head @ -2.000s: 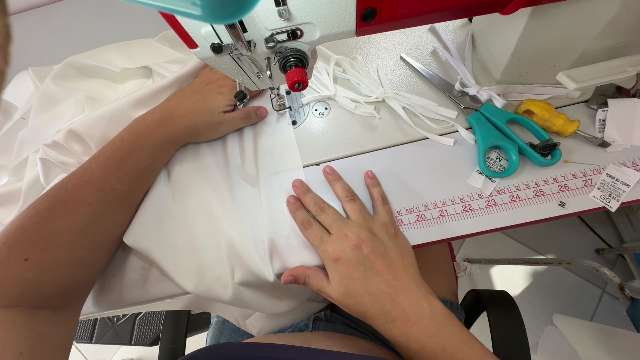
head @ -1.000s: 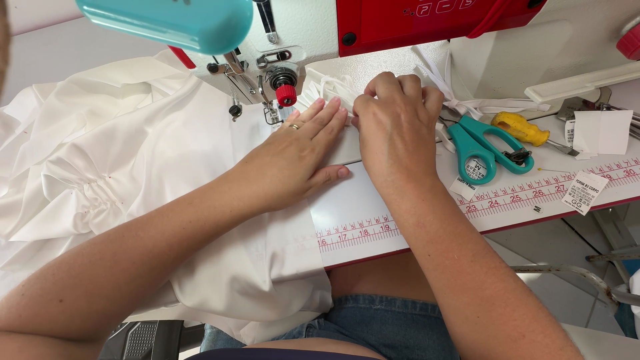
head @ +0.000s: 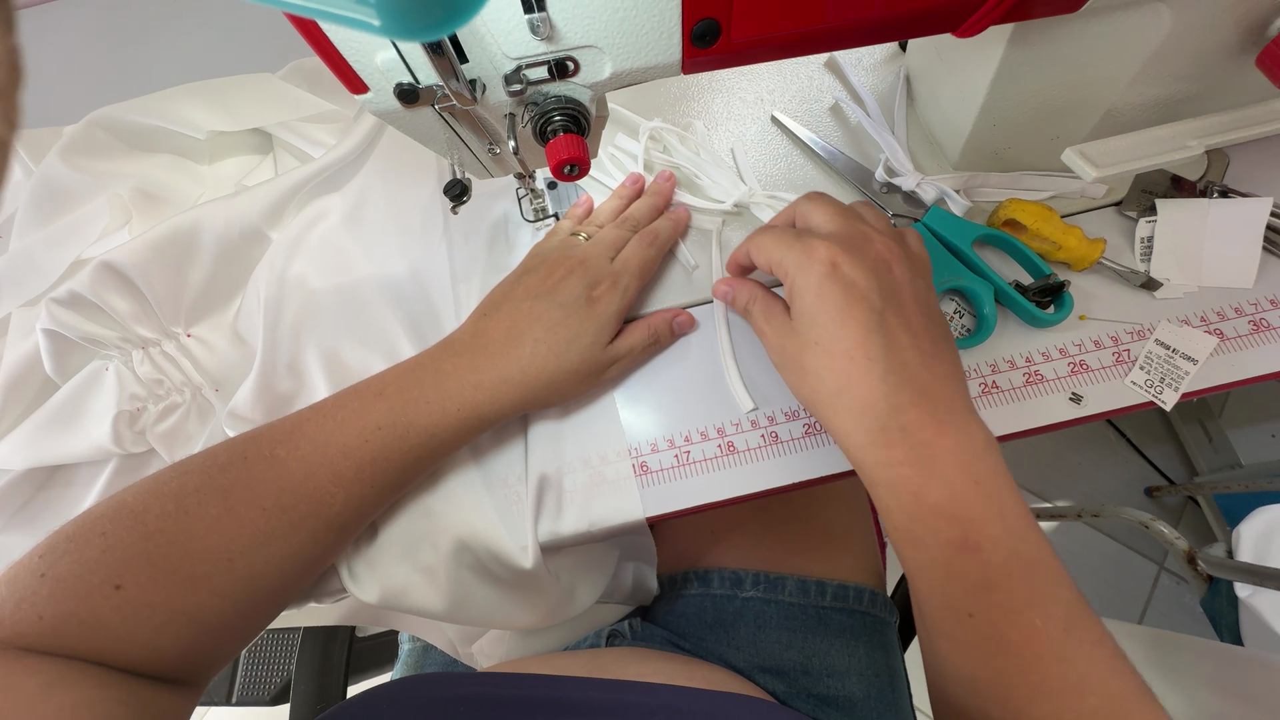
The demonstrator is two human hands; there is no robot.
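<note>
My left hand (head: 590, 290) lies flat, fingers apart, over the edge of the white fabric (head: 260, 270) and the bed beside the presser foot (head: 537, 200) of the sewing machine (head: 640, 40). Its fingertips touch a bundle of white fabric strips (head: 680, 160). My right hand (head: 840, 290) is at the right end of that bundle, thumb and index finger pinching one narrow strip (head: 735, 365) that hangs down toward the printed ruler. Gathered folds show in the fabric at the left. Right of my right hand are scissors with teal handles (head: 985, 265).
A yellow-handled screwdriver (head: 1045, 232), a knotted strip bundle (head: 915, 180), a pin and paper labels (head: 1170, 365) lie at the right. The printed ruler (head: 720, 450) runs along the table's front edge. The machine's head overhangs the work from above.
My left hand has moved from the fabric behind the presser foot to the bed at its right. My right hand has left the fabric edge for the strips, and one strip now hangs toward the ruler.
</note>
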